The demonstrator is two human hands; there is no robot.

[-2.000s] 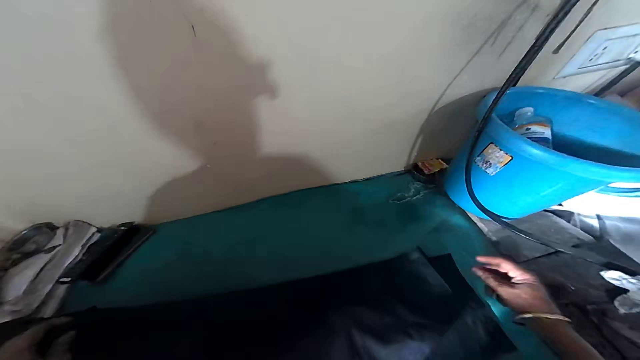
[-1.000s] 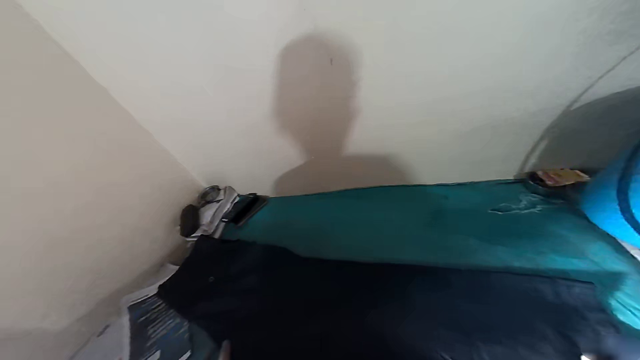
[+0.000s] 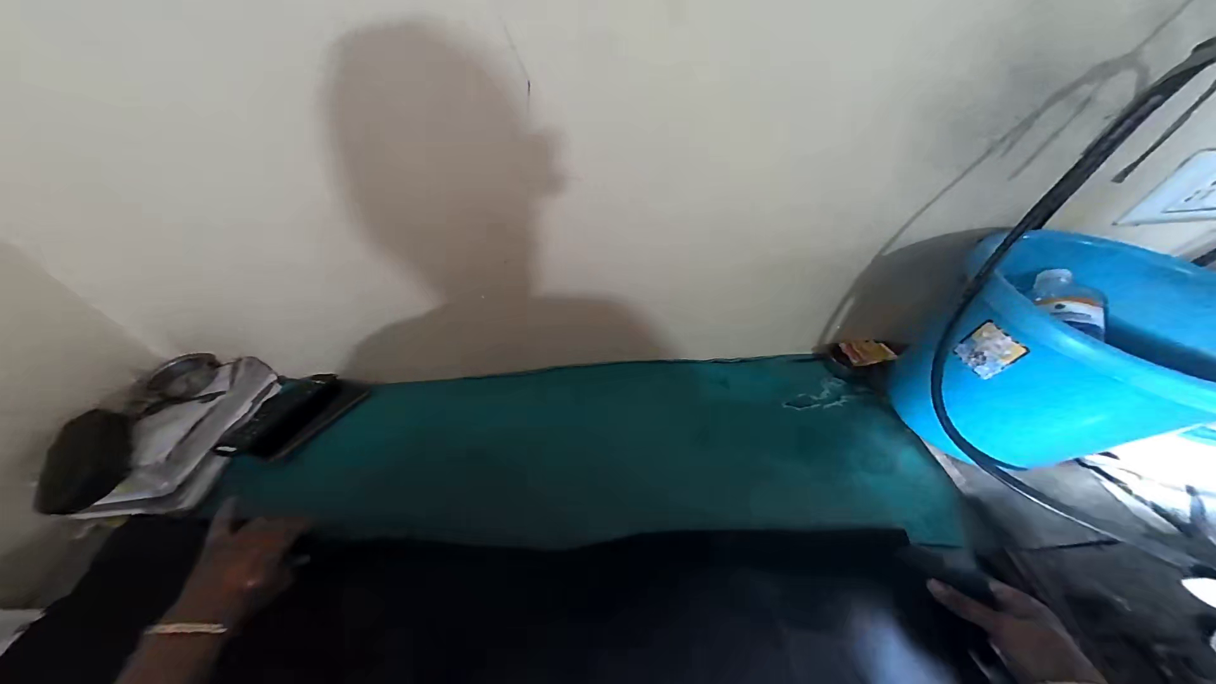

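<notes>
A dark cloth lies spread along the near side of a green-covered table. My left hand rests on the cloth's left part, blurred, with a thin band at the wrist; whether its fingers grip the fabric is unclear. At the cloth's right end, my right hand has its thumb on top of the edge and its other fingers mostly hidden, pinching the cloth there.
Stacked papers, a dark rounded object and a black flat case are at the left. A blue plastic tub holding a bottle stands right, with a black cable hanging across it. The wall borders the table's far edge.
My right hand, apart from the cloth with fingers spread two seconds ago, is now at its right edge. The cloth's upper edge lies straighter. The view has swung left and back.
</notes>
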